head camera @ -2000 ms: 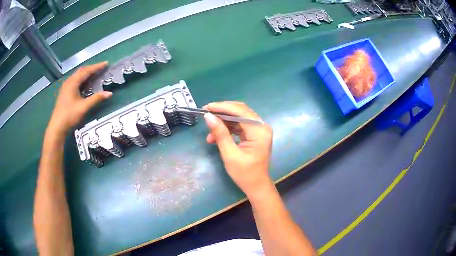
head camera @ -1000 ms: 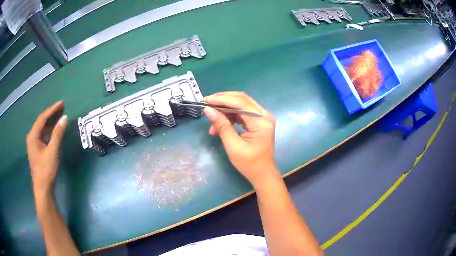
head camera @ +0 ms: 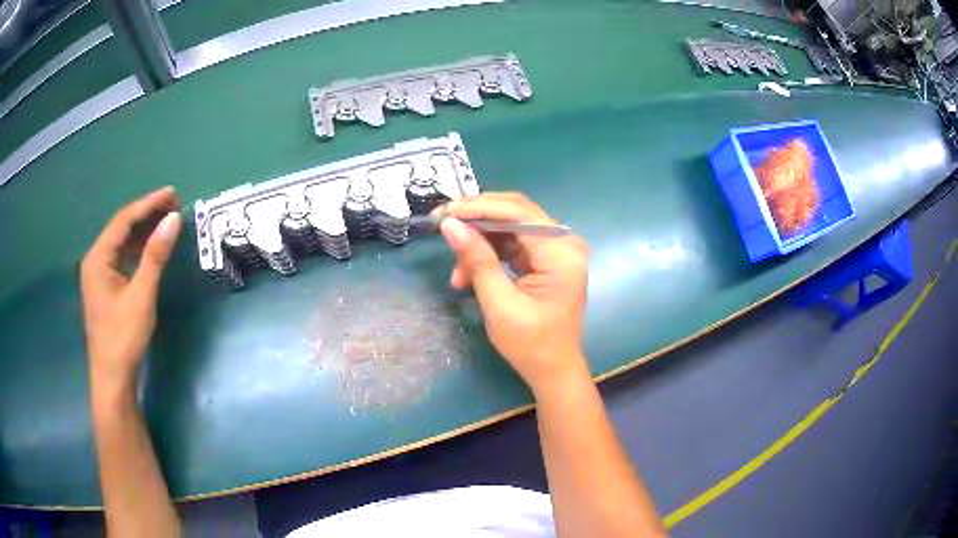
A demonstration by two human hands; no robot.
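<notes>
A stack of grey comb-shaped metal plates (head camera: 334, 194) lies on the green bench between my hands, its lobed edge towards me. My right hand (head camera: 525, 284) holds silver tweezers (head camera: 515, 227) like a pen. Their tips are at the right part of the stack's lobed edge; whether they pinch anything is too small to tell. My left hand (head camera: 126, 278) is beside the stack's left end, fingers apart and empty. A loose patch of tiny orange-copper pieces (head camera: 389, 347) lies in front of the stack.
A single plate (head camera: 420, 92) lies behind the stack, another (head camera: 735, 57) at the far right. A blue bin (head camera: 748, 207) holds a fluffy orange mass (head camera: 788, 187). A blue stool (head camera: 870, 275) stands below the bench edge (head camera: 672, 352). Metal rails (head camera: 263, 45) run behind.
My left hand has left the plate behind the stack and come down to the stack's left side. That plate now lies further right behind the stack. My right hand still holds the tweezers.
</notes>
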